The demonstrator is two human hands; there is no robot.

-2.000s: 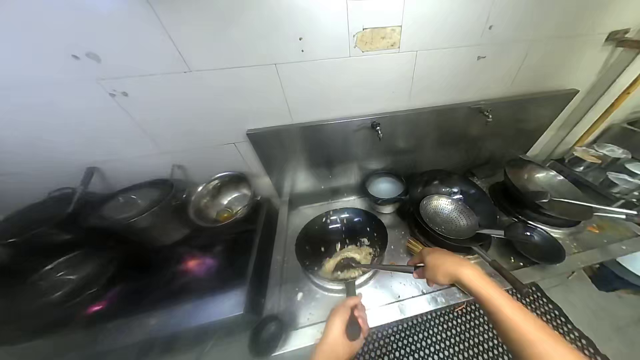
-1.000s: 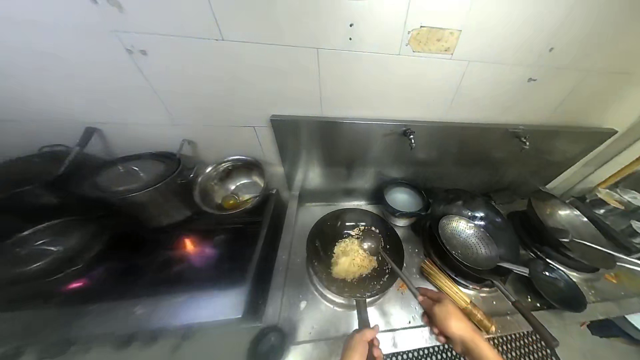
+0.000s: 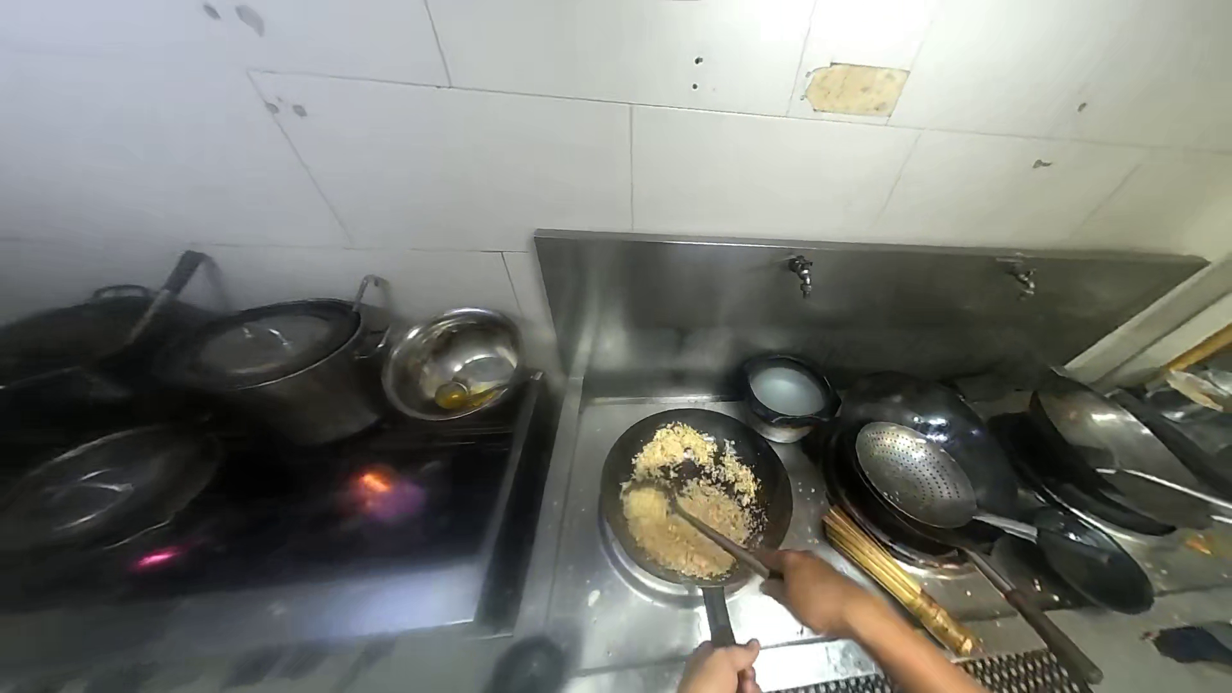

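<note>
A dark wok (image 3: 616,472) sits on the steel range, tilted a little, with fried rice (image 3: 688,544) spread over its bottom and up its far side. My left hand (image 3: 720,669) grips the wok's handle (image 3: 718,616) at the lower edge of the view. My right hand (image 3: 813,589) is closed on the shaft of a ladle (image 3: 717,537), which reaches in from the right. The ladle's bowl rests among the rice, partly covered by it.
A bamboo wok brush (image 3: 895,577) lies right of the wok, beside a perforated strainer (image 3: 914,474) on stacked woks. Behind stands a pot of whitish liquid (image 3: 787,390). Leftward are a steel bowl (image 3: 452,366) and a lidded stockpot (image 3: 298,395). Taps (image 3: 801,274) project from the backsplash.
The rice, clumped in the wok's middle one second ago, is now spread wide. The ladle's bowl has moved from the wok's right side towards its left.
</note>
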